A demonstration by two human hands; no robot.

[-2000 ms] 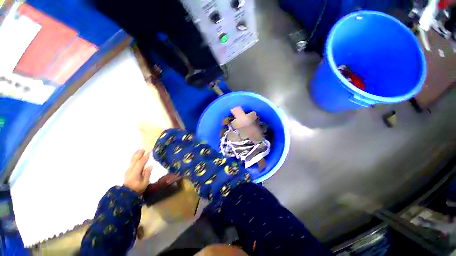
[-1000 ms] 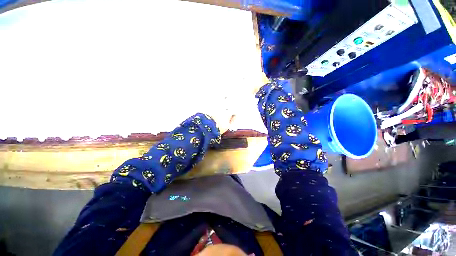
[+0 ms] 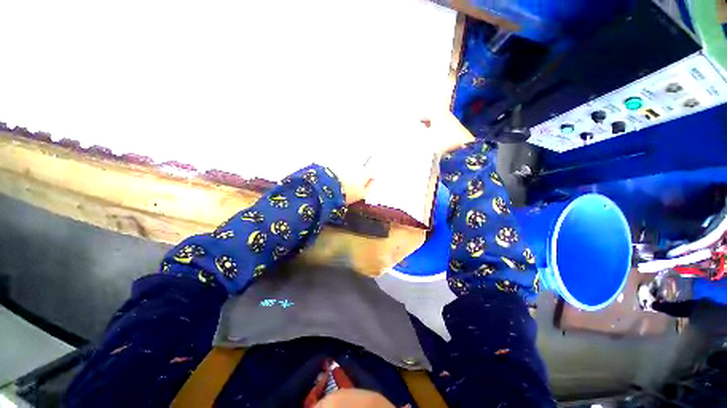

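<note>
The white work board (image 3: 239,88) is glaring, with a ragged maroon front edge. My left hand (image 3: 355,182) is on the board near its front right corner, washed out beyond the patterned blue sleeve cover. My right hand (image 3: 451,131) is at the board's right edge, also pale and overexposed. Faint pale shapes lie between the hands; I cannot tell whether they are cut pieces or whether either hand holds one. The fingers of both hands are hard to make out.
The yellow-tan wooden bed edge (image 3: 104,185) runs along the front, with a dark recess near its right end. A blue bin (image 3: 591,251) stands at right; another blue bin (image 3: 426,260) is partly hidden below the board's corner. A control panel (image 3: 622,107) is at upper right.
The view has swung from the bins and control panel to the board. Both hands are now at its front right corner, my right hand at the right edge.
</note>
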